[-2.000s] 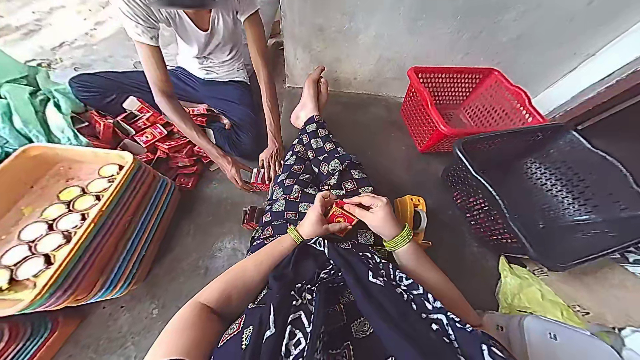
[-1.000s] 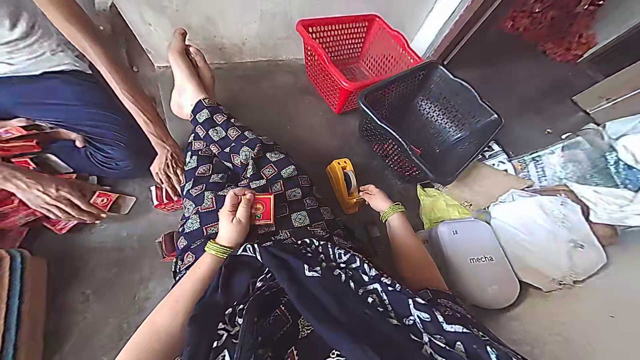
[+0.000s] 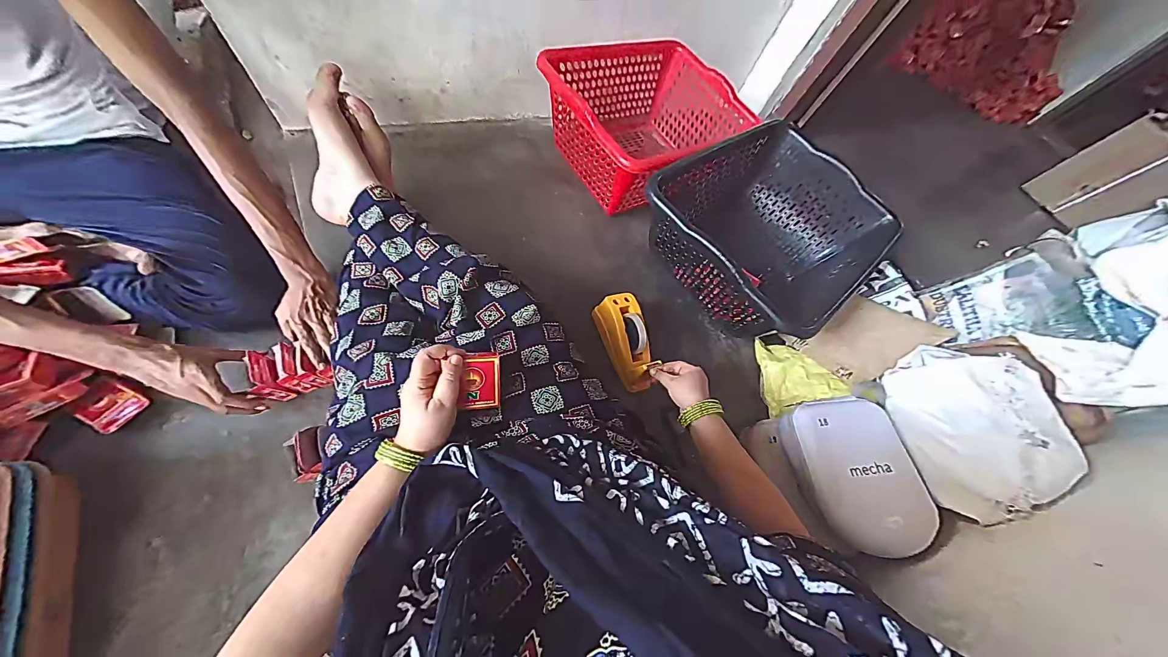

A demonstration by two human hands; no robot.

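Note:
My left hand (image 3: 432,388) grips a small red box (image 3: 481,381) with a yellow border above my patterned trouser leg. To the right, on the floor, stands a yellow tape dispenser (image 3: 622,342) with a roll of clear tape. The fingertips of my right hand (image 3: 680,381) pinch at its front end, where the tape comes off; how much tape they hold is too small to tell. On the left, a co-worker's two hands are around a short row of small red boxes (image 3: 285,370) on the floor.
A red plastic basket (image 3: 598,137) and a black plastic basket (image 3: 671,219) stand ahead to the right. Loose red boxes (image 3: 109,404) lie in a heap at the left, above stacked trays (image 3: 55,557). A grey case (image 3: 862,474), a yellow bag (image 3: 798,376) and white bags (image 3: 981,429) lie at the right.
Two seconds ago both my hands were together at the red box; my right hand has since moved to the tape dispenser. The view has swung to the right.

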